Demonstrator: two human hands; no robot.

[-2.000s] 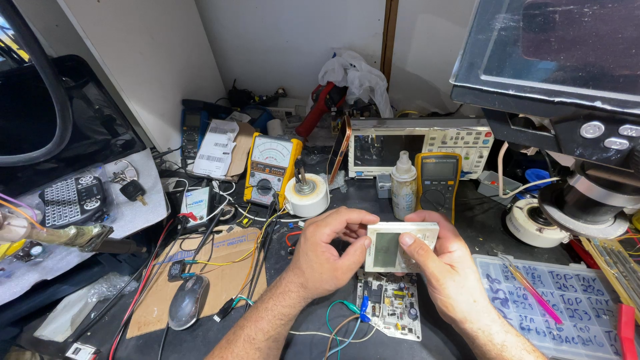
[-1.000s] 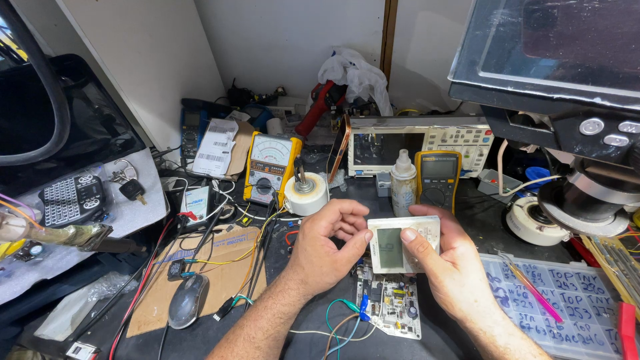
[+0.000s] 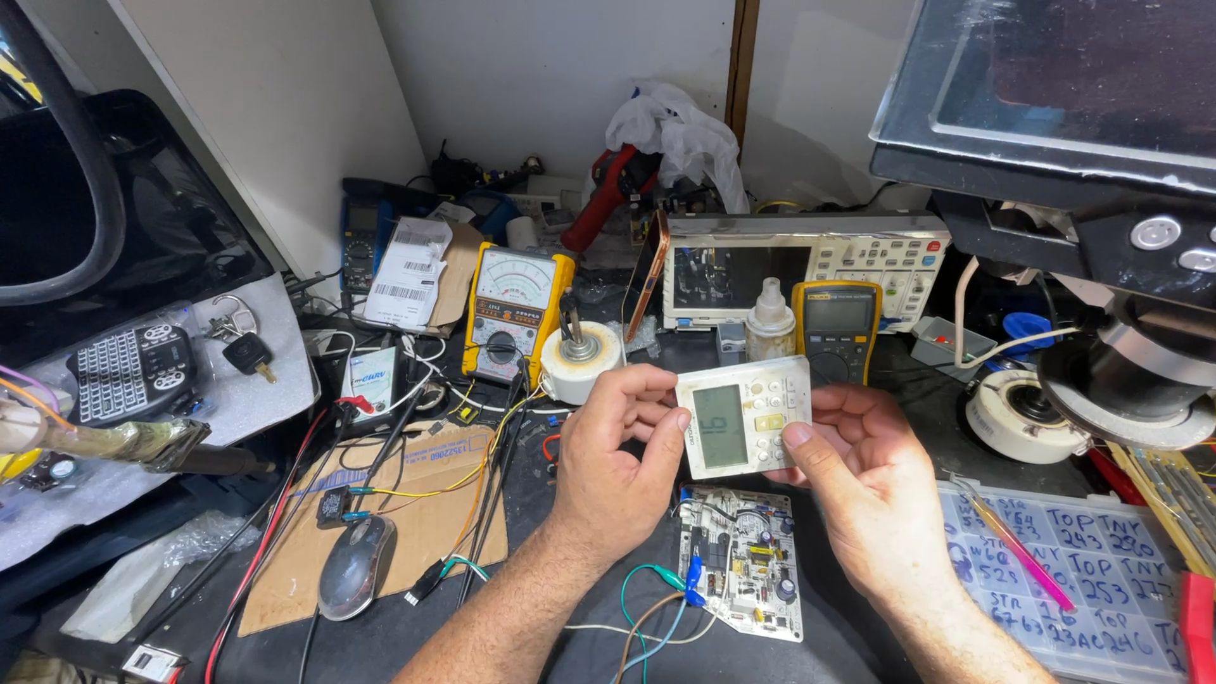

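Note:
A white remote control (image 3: pixel 747 416) with a grey LCD and several buttons is held sideways above the bench. My right hand (image 3: pixel 860 465) grips its right end, the thumb on its face near the buttons. At its left edge is my left hand (image 3: pixel 622 451), fingers curled and thumb tip by the corner; whether it bears any of the weight cannot be told. Below the remote lies a populated circuit board (image 3: pixel 750 570), with a blue clip (image 3: pixel 694 581) and a green clip (image 3: pixel 668 576) at its left edge and wires running from them.
Behind stand an analog multimeter (image 3: pixel 513 309), a digital multimeter (image 3: pixel 836 328), an oscilloscope (image 3: pixel 798 271) and a white bottle (image 3: pixel 770 323). A computer mouse (image 3: pixel 357 568) rests on cardboard (image 3: pixel 442 532) at left. At right are a parts box (image 3: pixel 1073 579) and a microscope (image 3: pixel 1121 370) overhead.
The remote has turned in my right hand and tilted; my right thumb has moved from beside the display to the button side. Digits now show faintly on the display.

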